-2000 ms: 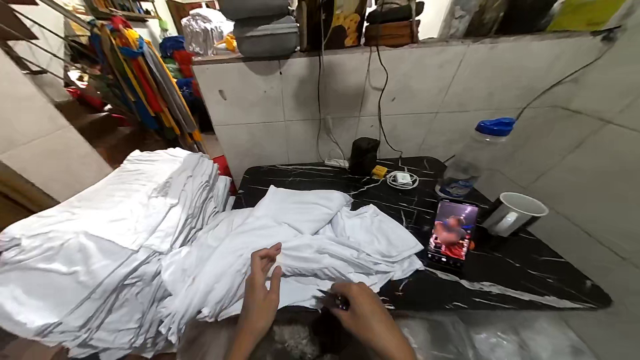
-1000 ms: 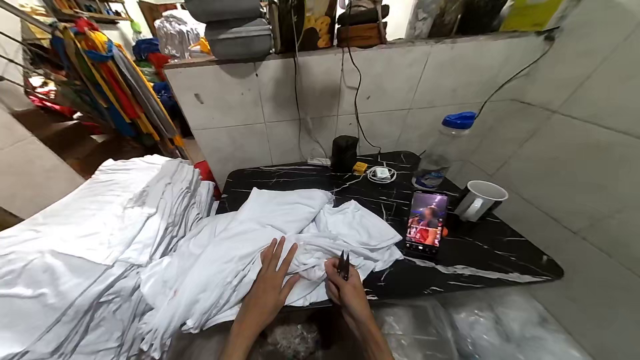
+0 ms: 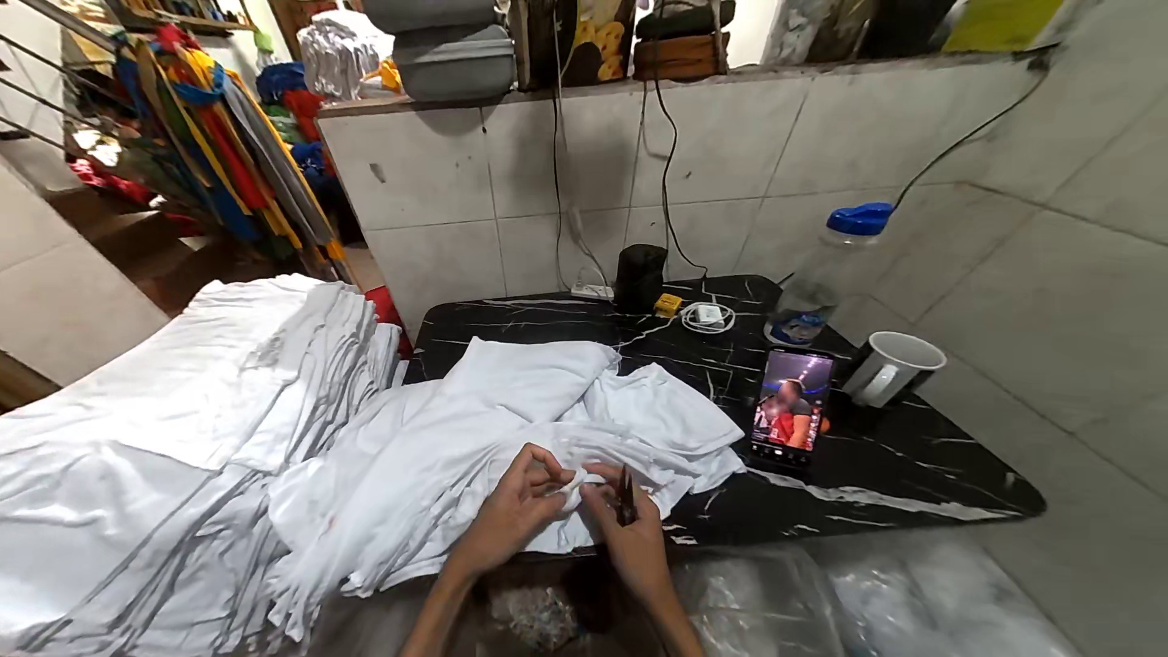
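White knit garments [image 3: 511, 392] lie in a loose heap on a black marble-patterned table [image 3: 876, 474]. At the heap's front edge my left hand [image 3: 520, 502] pinches a bit of the white fabric between thumb and fingers. My right hand [image 3: 630, 525] grips the same piece just beside it, and also holds a small dark tool [image 3: 625, 495], likely thread snips, pointing up from the fingers. A tall stack of folded white garments [image 3: 237, 383] rises to the left of the table.
On the table's right are a lit smartphone [image 3: 790, 406], a mug [image 3: 894, 368] and a plastic bottle with blue lid [image 3: 812, 278]. Toward the wall stand a dark container [image 3: 640, 278] and a coiled white cable [image 3: 708, 318]. Clear plastic bags [image 3: 757, 598] lie below the front edge.
My hands were apart two seconds ago; then my left hand lay spread on the heap. Now both hold one piece of fabric close together. The dark tool has stayed in my right hand.
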